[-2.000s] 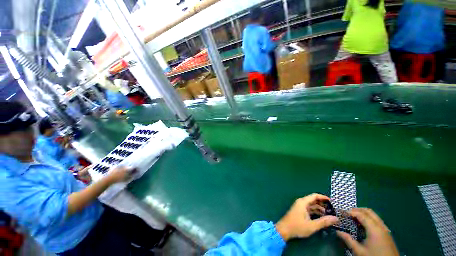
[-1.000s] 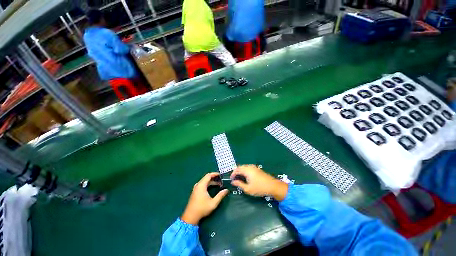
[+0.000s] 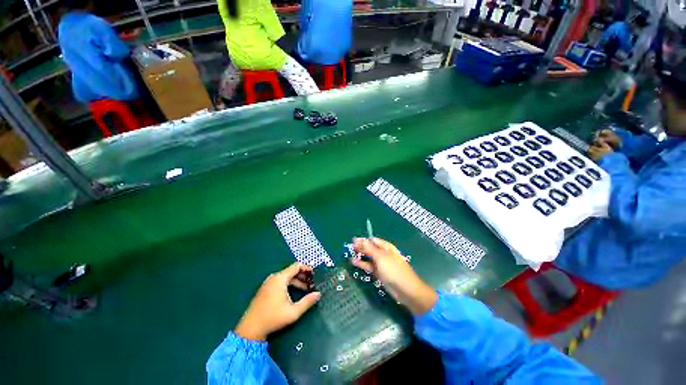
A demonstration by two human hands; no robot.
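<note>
My left hand [image 3: 274,304] holds a small black housing [image 3: 304,280] between thumb and fingers, mostly hidden by them. My right hand [image 3: 393,272] is to its right, apart from it, with the fingers pinched on thin tweezers [image 3: 369,228] whose pale end sticks up above the hand; the tips are not clear. A short patterned adhesive sheet [image 3: 302,239] lies just behind my hands. A longer one [image 3: 427,224] slants to the right. Tiny white pieces [image 3: 366,278] lie scattered around my right hand.
A white tray [image 3: 526,218] with rows of black housings stands at the right, beside a seated person in blue [image 3: 639,203]. Loose black parts [image 3: 316,118] lie at the bench's back. A metal post [image 3: 53,143] rises at the left. A grid-marked patch [image 3: 342,301] lies near the front edge.
The view has swung right, from the tray-holding worker to the right-hand tray. My right hand has moved away from the left hand, and the grid-marked patch between them now shows.
</note>
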